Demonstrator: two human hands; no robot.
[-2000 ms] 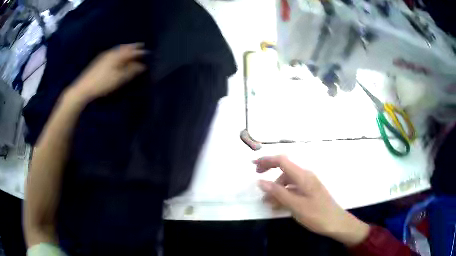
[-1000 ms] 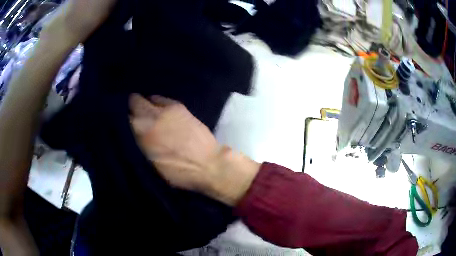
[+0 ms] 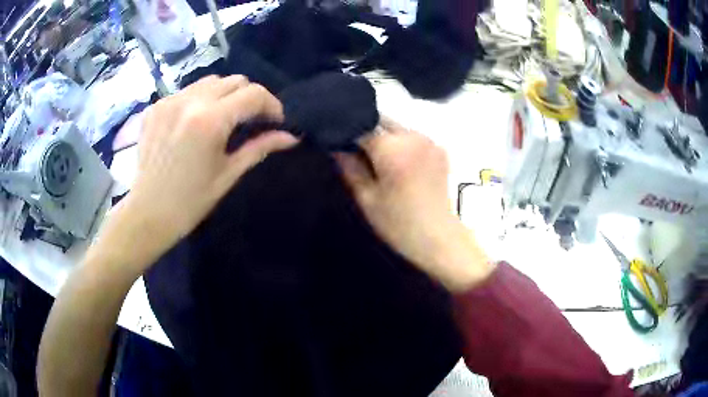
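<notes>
A large dark garment piece (image 3: pixel 295 279) hangs from both hands in front of me and covers the near table edge and my lap. My left hand (image 3: pixel 206 128) grips its upper edge at the left, with thumb and fingers around the cloth. My right hand (image 3: pixel 407 186) pinches the cloth at the right. A rounded fold of dark cloth (image 3: pixel 334 108) bulges up between the two hands. The fingertips are partly hidden in the cloth.
The sewing machine head (image 3: pixel 574 163) with red lettering stands at the right. Scissors with green and yellow handles (image 3: pixel 643 291) lie below it on the white table (image 3: pixel 543 283). Another machine (image 3: pixel 66 174) stands at the left. More dark cloth (image 3: pixel 431 58) lies at the back.
The garment, earlier spread on the table, is now gathered and held up in front of me. My right hand has moved from the table to the cloth; my left hand has come back into view gripping it.
</notes>
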